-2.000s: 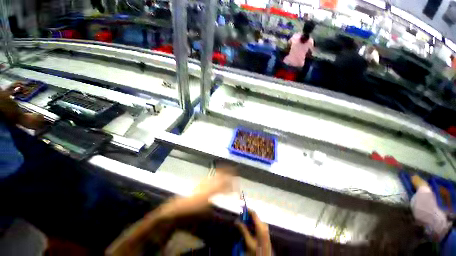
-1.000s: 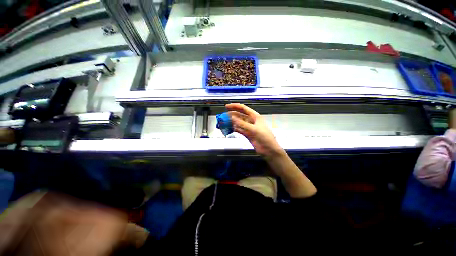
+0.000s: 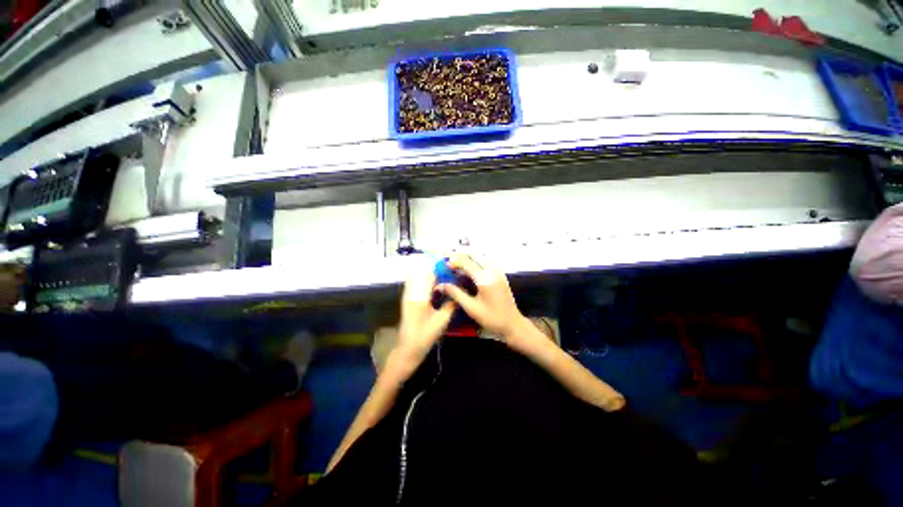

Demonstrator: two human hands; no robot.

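Note:
My left hand (image 3: 424,312) and my right hand (image 3: 487,299) are bare and close together over the near rail. A small bunched blue band (image 3: 444,270), which looks like the wrist strap, is between them. My right fingers and thumb close on it. My left hand lies against its left side; whether the left fingers grip it is unclear. A thin pale coiled cord (image 3: 404,436) hangs below my hands over my dark clothing. A blue bin (image 3: 517,96) heaped with small coils stands on the shelf beyond the conveyor.
The silver near rail (image 3: 683,248) runs across in front of me. Black pallets (image 3: 81,277) are at the left. A small white block (image 3: 631,65) and other blue bins (image 3: 853,94) are at the right. Red stools (image 3: 715,354) stand below. A neighbour's pink sleeve (image 3: 879,259) shows at the right edge.
The view has swung to face the conveyor and tilted down. My right hand, which held the blue band alone a second ago, is lower, and my left hand has come up beside it.

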